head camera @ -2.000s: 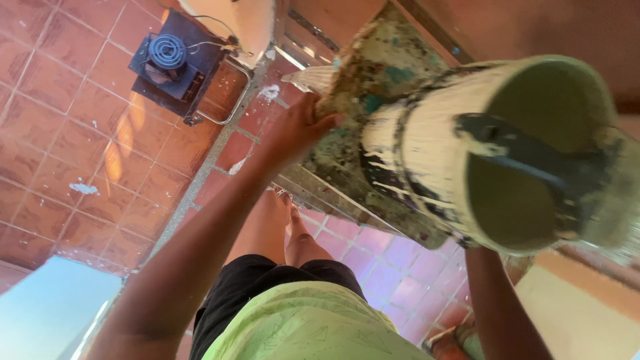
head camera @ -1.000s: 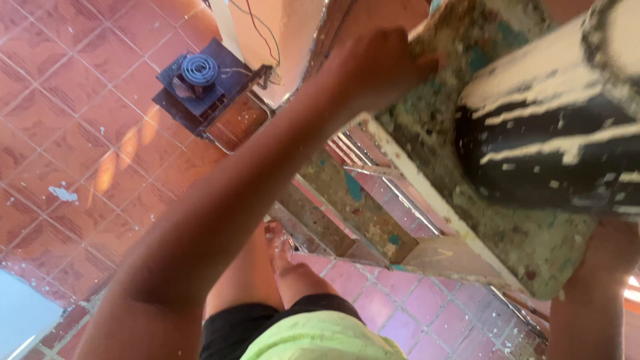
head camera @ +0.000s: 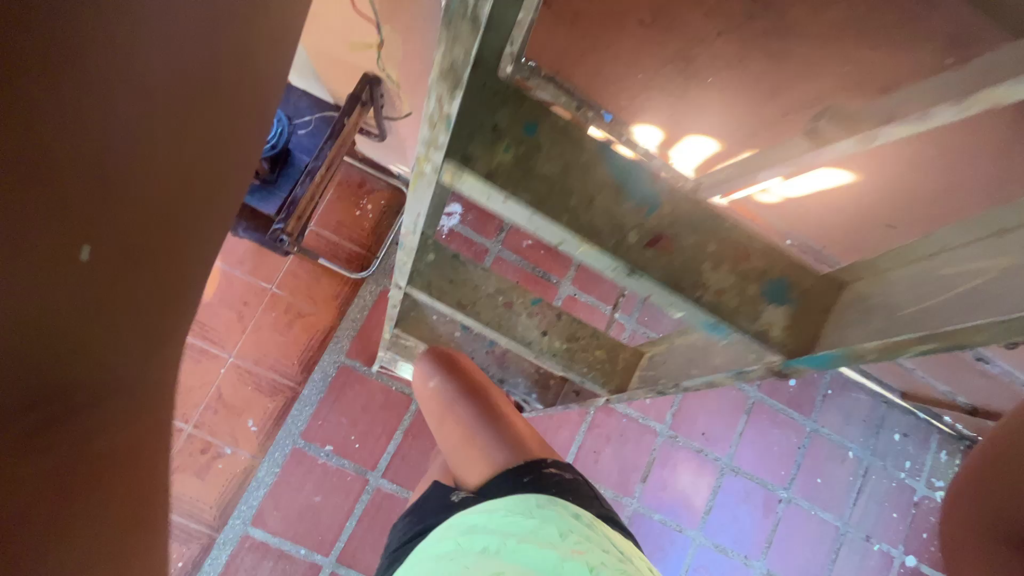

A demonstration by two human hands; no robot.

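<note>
A paint-spattered stepladder point(head camera: 560, 208) stands right in front of me, its wide steps marked with teal and pale paint. My left forearm fills the left side of the head view, and my left hand is beyond the frame. At the lower right edge only a part of my right arm shows; my right hand is out of sight too. One bent leg of mine is close to the ladder's lowest steps. What either hand holds or touches cannot be seen.
Behind my left arm, a dark blue stand with a blue coil point(head camera: 276, 134) is partly hidden, beside a metal frame point(head camera: 332, 168). Red floor tiles point(head camera: 344, 416) with paint spots lie around the ladder. A wall with hanging wires rises at the upper left.
The paint-streaked bucket and the ladder's top, seen earlier near both hands, have left the view. Both hands are now out of frame, and the view has shifted closer to the ladder steps.
</note>
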